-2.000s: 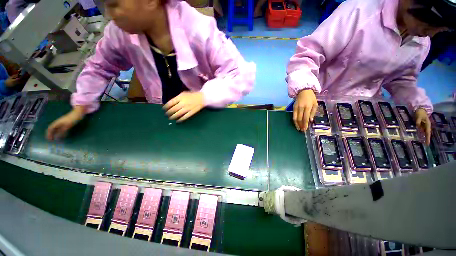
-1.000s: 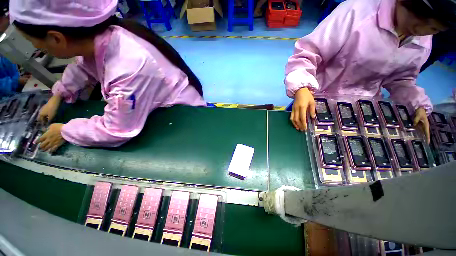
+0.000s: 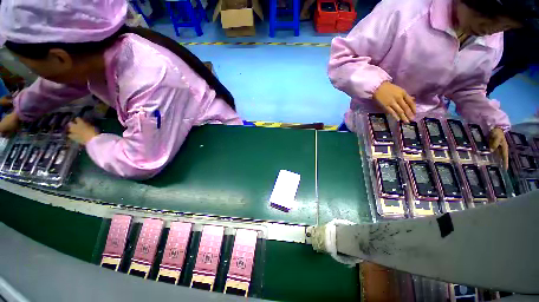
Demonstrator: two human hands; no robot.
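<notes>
Neither of my hands is in view. Nearest in front of me, several pink phone pieces (image 3: 175, 250) lie side by side in a clear tray on the green bench, their cream and dark ends towards me. A white block (image 3: 285, 190) with a pinkish edge lies alone on the bench beyond them. At the right, a clear blister tray (image 3: 371, 197) holds two rows of opened phones with dark windows.
A grey bar (image 3: 437, 245) crosses the lower right. A pale metal strip (image 3: 283, 232) runs along the bench. A person in pink (image 3: 148, 106) leans over a phone tray (image 3: 56, 178) at left; another (image 3: 408, 65) stands behind the right tray.
The left person has turned and leaned to the far left, and the tray there has moved right. The right person's one hand has moved from the tray's left edge onto its back row.
</notes>
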